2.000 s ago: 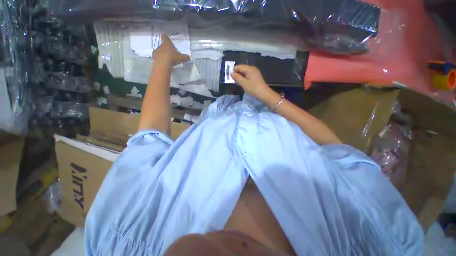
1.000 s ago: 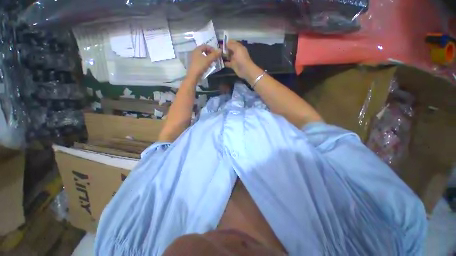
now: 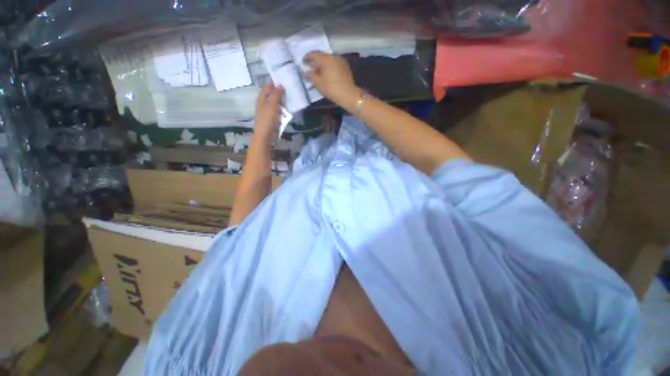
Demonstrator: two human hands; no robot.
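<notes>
My left hand [image 3: 272,103] holds the lower left edge of a white folded leaflet [image 3: 289,82], with a small white strip [image 3: 284,120] hanging below its fingertips. My right hand [image 3: 328,76] has its fingertips on another white paper [image 3: 308,44] at the leaflet's right; I cannot tell if it grips it. More printed white leaflets [image 3: 228,64] lie on white ribbed padding [image 3: 176,106] at the left. A long dark bar in clear film [image 3: 367,16] lies across the top.
A red-pink sheet [image 3: 485,70] with an orange and blue tape dispenser [image 3: 650,55] is at the right. Stacked film-wrapped bars [image 3: 73,139] stand at the left. A carton [image 3: 128,279] holds flattened cardboard at lower left. An open carton [image 3: 525,128] with pink-printed bags [image 3: 584,183] is at the right.
The hands came together at the bench middle. The small label between the right fingertips no longer shows there. A leaflet is now in the left hand, and the right hand is over the papers.
</notes>
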